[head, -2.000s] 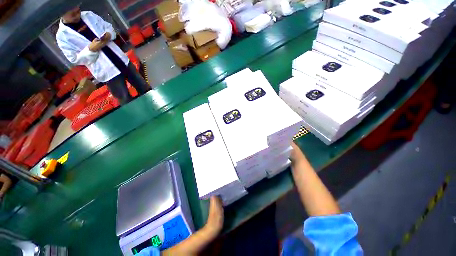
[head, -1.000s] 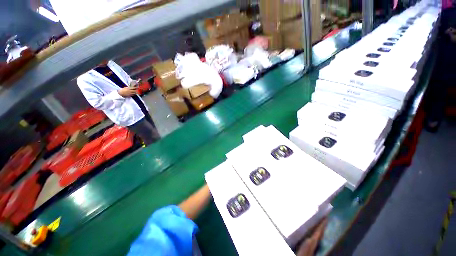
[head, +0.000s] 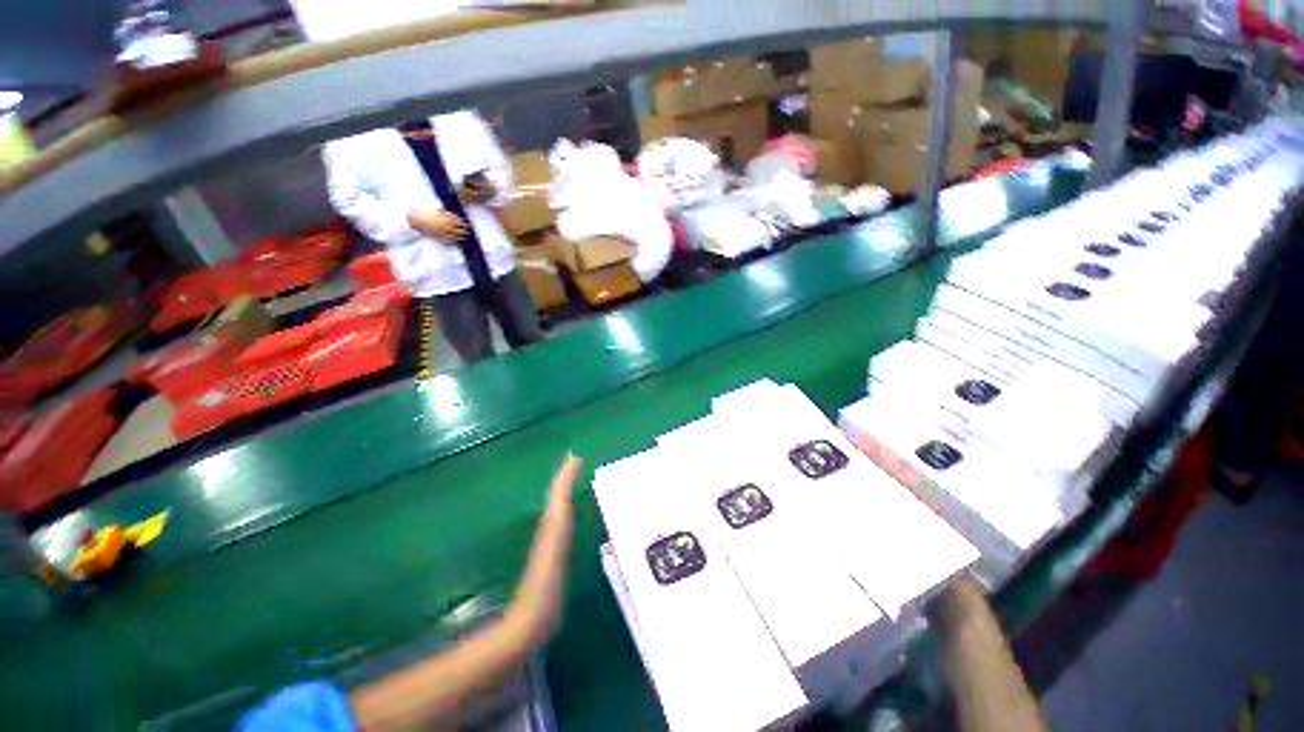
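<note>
White smartwatch boxes (head: 801,572) with dark watch pictures stand in a stepped stack on the green conveyor belt (head: 415,522), front centre. My left hand (head: 551,536) is flat and upright beside the stack's left side, fingers extended, a gap between them; it is empty. My right hand (head: 961,608) is at the stack's near right corner, partly hidden; its grip is unclear. Something skin-coloured shows in the gap between this stack and the long row of boxes (head: 1051,379) on the right. The digital scale (head: 536,704) is mostly hidden behind my left forearm.
A yellow and red emergency stop button (head: 100,551) is at the belt's left. Metal posts (head: 937,150) stand along the far edge, below an overhead shelf (head: 544,57). A person in a white coat (head: 415,215) stands beyond, near red crates (head: 336,350) and cartons (head: 601,272).
The stack has moved right and away from the scale, up close to the long row. My left hand has come off its left side. The view has tilted up.
</note>
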